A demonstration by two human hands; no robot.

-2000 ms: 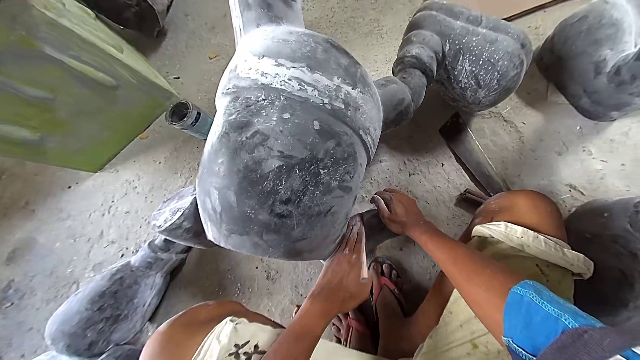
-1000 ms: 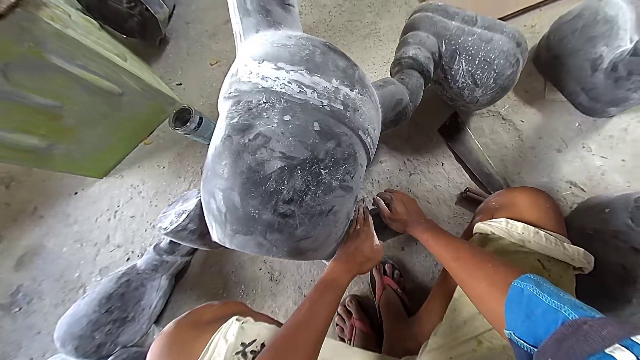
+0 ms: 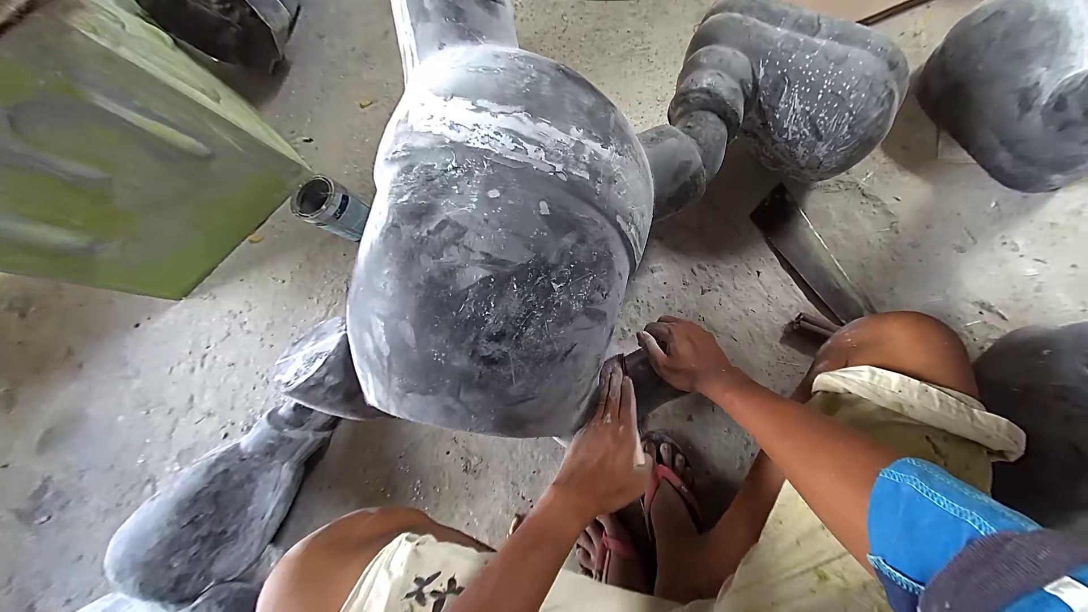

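A large rounded grey sculpture body (image 3: 501,255), with white scuffed patches across its upper part, lies in the middle. My left hand (image 3: 603,455) rests against its lower right edge, fingers straight and close together, pointing up. A thin pale edge shows beside the palm; what it belongs to is unclear. Just to the right, my right hand (image 3: 684,353) has its fingers curled over the end of a short dark grey limb (image 3: 650,382) that juts from the body. Part of this limb is hidden behind the hands.
A green painted block (image 3: 144,170) stands at the left, near an open can (image 3: 327,206). Other grey sculpted parts (image 3: 212,501) lie lower left and upper right (image 3: 816,93). A dark metal piece (image 3: 812,255) lies on the concrete floor (image 3: 442,476) near my right knee.
My left hand has shifted slightly up and then back down along the lower right edge of the sculpture. My right hand has stayed at about the same place on the limb.
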